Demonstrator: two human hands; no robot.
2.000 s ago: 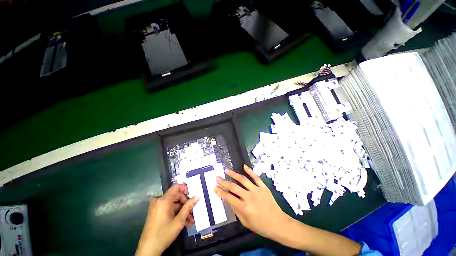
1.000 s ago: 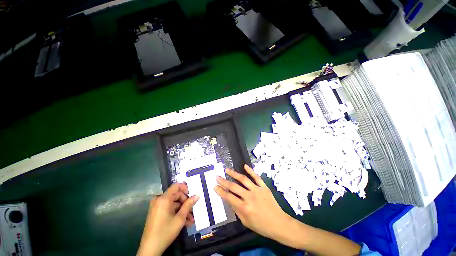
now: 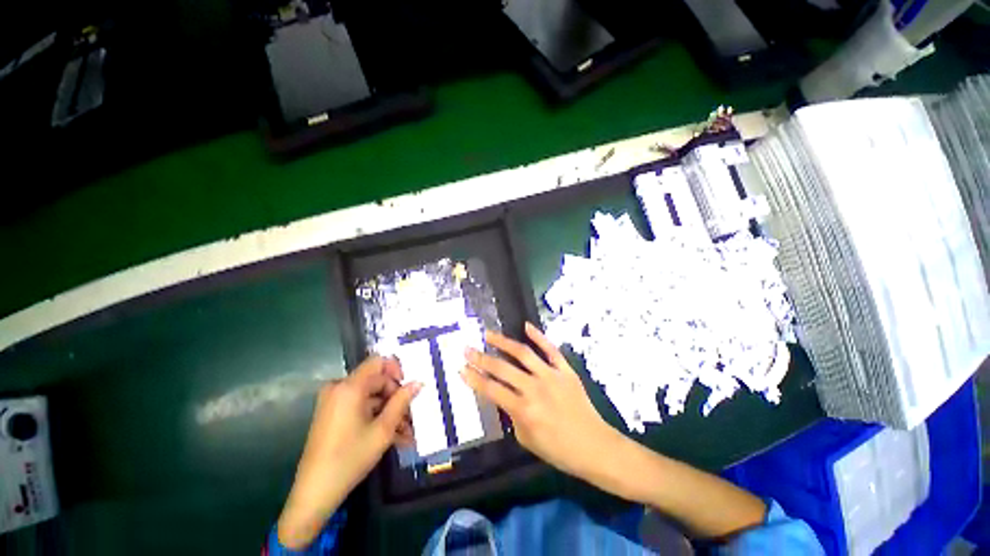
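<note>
A battery pack (image 3: 464,404), two white rectangles with a black T, lies in the opened device in a black holding tray (image 3: 521,285). The main circuit board (image 3: 380,307) shows above it, and a small gold connector (image 3: 439,467) at the bottom edge. My left hand (image 3: 364,418) is at the pack's left edge, thumb and fingers bent close together; whether it pinches the edge is not clear. My right hand (image 3: 540,404) rests with spread fingers on the pack's right edge, holding nothing.
A heap of white release liners (image 3: 673,320) lies right, with waiting packs (image 3: 706,196) behind it. Stacked white trays (image 3: 901,250) stand far right, above a blue bin (image 3: 955,467). A silver-white box (image 3: 24,467) is at left. Beyond the pale rail (image 3: 315,230) are more devices in trays.
The whole view has shifted, so the bench and tray appear higher and more blue sleeve and clothing shows at the bottom. The hands keep their places on the pack. The far devices have shifted left.
</note>
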